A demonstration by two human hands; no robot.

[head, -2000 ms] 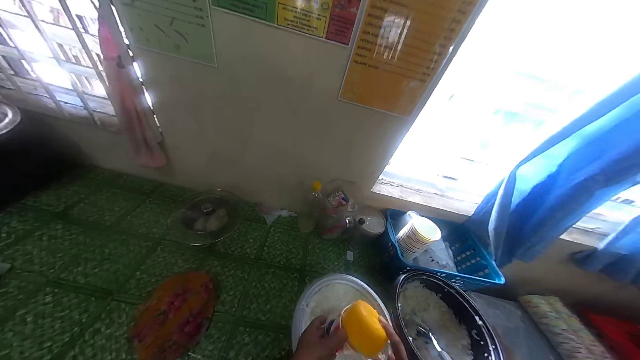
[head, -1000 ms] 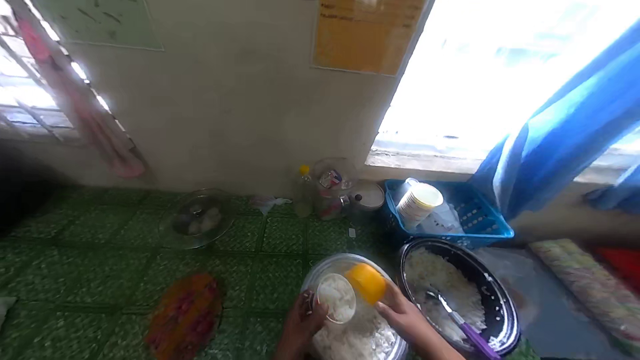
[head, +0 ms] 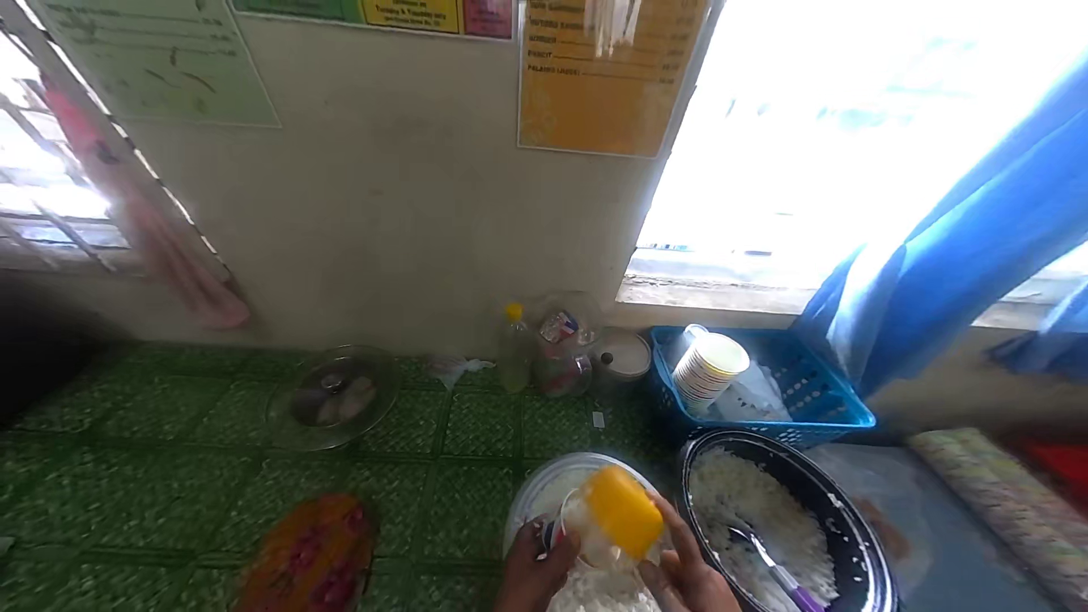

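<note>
Low in the head view, my left hand [head: 537,563] grips a paper cup [head: 586,525] above a round tub [head: 529,500] of white rice. My right hand [head: 690,568] holds a yellow plastic scoop [head: 625,510], tipped against the cup's mouth. Cooked rice [head: 599,591] lies in the tub beneath both hands. Just right of it stands a dark oval pot [head: 869,544] with more rice, and a spoon with a purple handle [head: 795,588] rests in it. What the scoop contains is hidden.
Behind the pot, a blue plastic basket [head: 820,408] holds stacked paper cups [head: 712,370]. A bottle with a yellow cap [head: 515,353], plastic containers [head: 565,344] and a lidded pot [head: 622,355] stand by the wall. Further left are a glass-lidded dish [head: 340,399] and an orange floral item [head: 310,552].
The yellow scoop has moved from beside the cup of rice to a tilt over its mouth. My left hand still holds the cup above the tub.
</note>
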